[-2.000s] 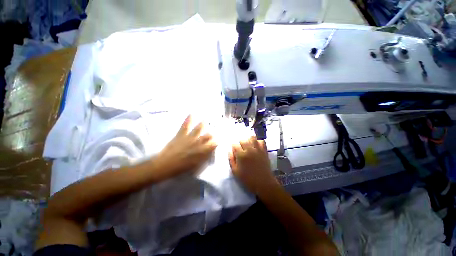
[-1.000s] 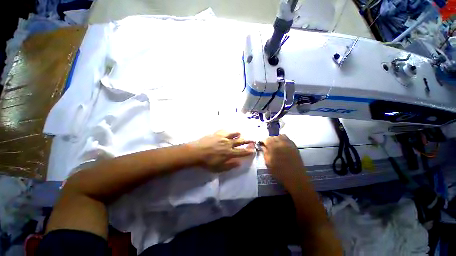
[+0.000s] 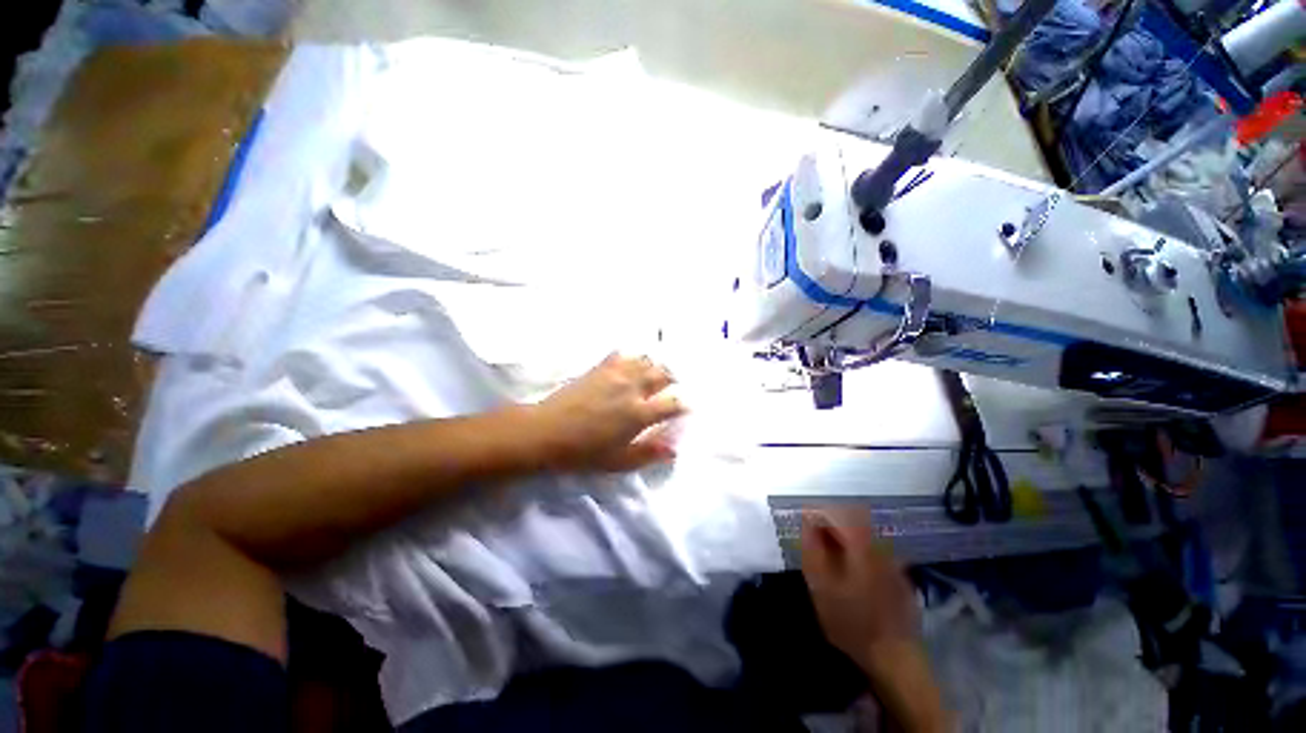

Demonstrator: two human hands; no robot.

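A large soft white cloth [image 3: 430,322] lies spread left of the needle and hangs over the table's front edge; its middle is overexposed. My left hand [image 3: 616,413] lies on the cloth left of the needle area, fingers towards the machine; whether it pinches the cloth is unclear. My right hand [image 3: 857,573] is blurred, off the cloth, over the table's front edge below the needle area; its fingers look curled and no object shows in it. The white sewing machine head [image 3: 917,294] with a blue stripe stands at right, its presser foot area [image 3: 826,384] above the bright bed.
Black-handled scissors [image 3: 977,480] lie under the machine arm beside a yellow piece [image 3: 1028,498]. A measuring strip [image 3: 917,527] runs along the front edge. A brown film-covered board [image 3: 100,272] is at left. A white cloth heap [image 3: 1046,652] sits low at right. A grey-black lamp arm [image 3: 945,115] rises above the head.
My right hand has moved from the needle area down to the front edge, away from the cloth. My left hand stays on the cloth. The view has turned, and the machine appears farther right.
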